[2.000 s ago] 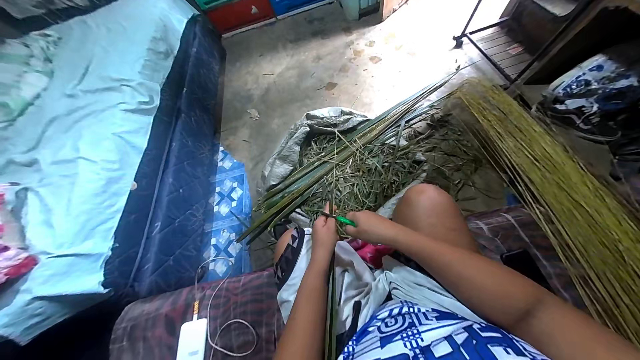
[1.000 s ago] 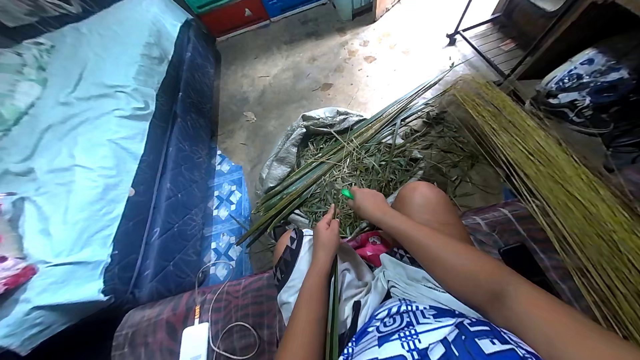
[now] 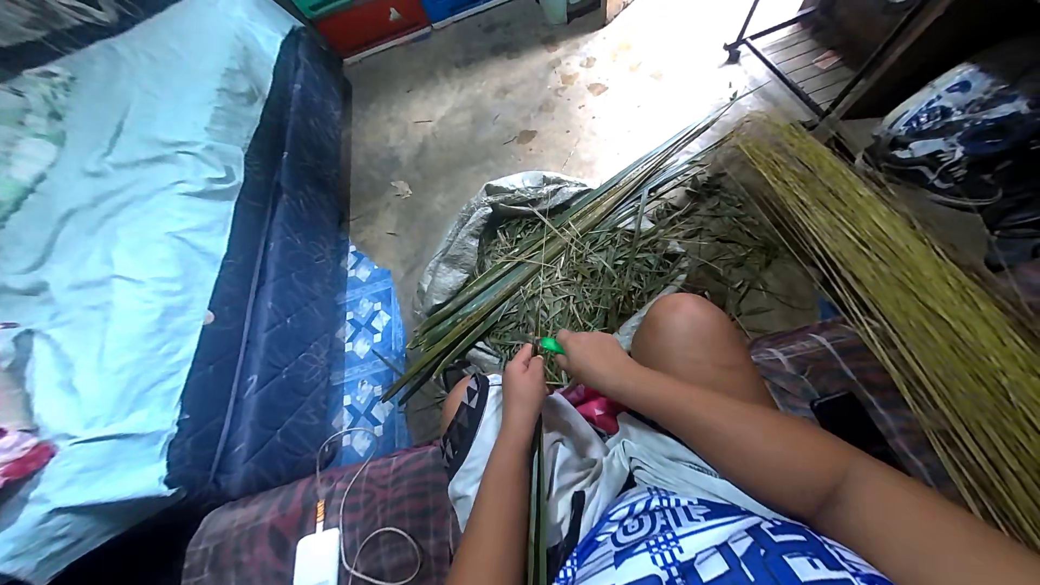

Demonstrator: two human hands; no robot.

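Note:
My left hand [image 3: 525, 380] is closed on a long green palm leaf strip [image 3: 536, 487], which runs back over my lap. Close beside its fingertips, my right hand [image 3: 591, 357] grips a green-handled knife [image 3: 552, 345]; its blade is too small to make out clearly, near the strip's upper part. In front of both hands lies an open woven plastic sack [image 3: 455, 258] with leaf scraps [image 3: 601, 280] in it. A bundle of long green leaves [image 3: 520, 272] rests slantwise across the sack.
A large bundle of thin yellow-green leaf ribs [image 3: 902, 284] stretches along the right. A mattress [image 3: 296, 244] with a light blue sheet borders the left. On the seat are a white power bank [image 3: 317, 556] with a cable and a dark phone [image 3: 853, 422].
One second ago the knife hand was slightly farther from my left hand's fingertips; now the two hands are close together at the strip. My left hand keeps its hold.

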